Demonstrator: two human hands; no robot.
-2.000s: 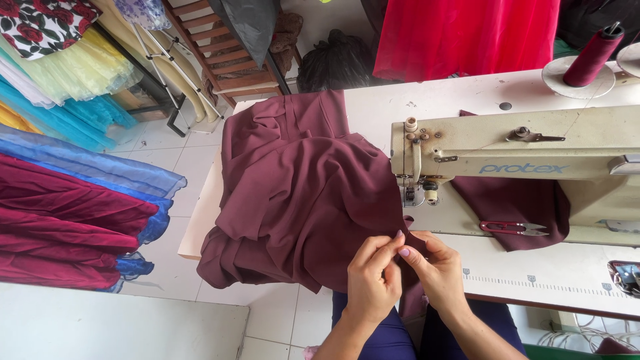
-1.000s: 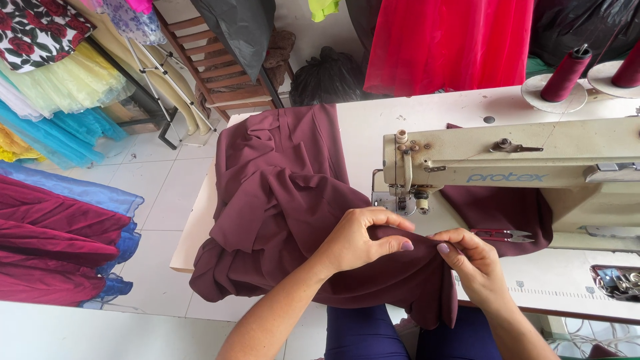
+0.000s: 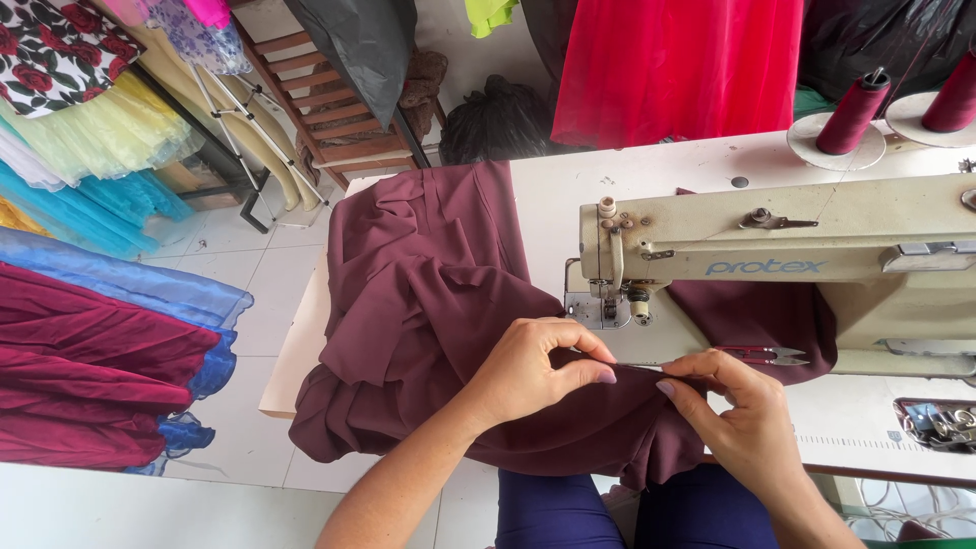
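A large piece of maroon fabric (image 3: 427,305) lies bunched over the left end of the white sewing table and hangs over its front edge above my lap. My left hand (image 3: 534,370) pinches its upper edge between thumb and fingertips. A short way to the right, my right hand (image 3: 736,412) pinches the same edge, and the stretch between them is held nearly straight. Both hands are in front of the industrial sewing machine (image 3: 762,244), below its needle and presser foot area (image 3: 610,305). Red-handled thread snips (image 3: 762,355) lie on another maroon fabric piece (image 3: 755,313) under the machine arm.
Maroon thread cones (image 3: 852,114) stand at the back right. A small tray of metal parts (image 3: 938,423) is set into the table (image 3: 633,171) at right. Beyond the table are a red tulle skirt (image 3: 679,69), a wooden chair (image 3: 328,99) and a tripod (image 3: 244,122); dresses (image 3: 91,358) hang at left.
Two seconds ago my hands were close together at the fabric edge; now they are apart, with the edge stretched between them. Since one second ago, the edge between them has become straighter.
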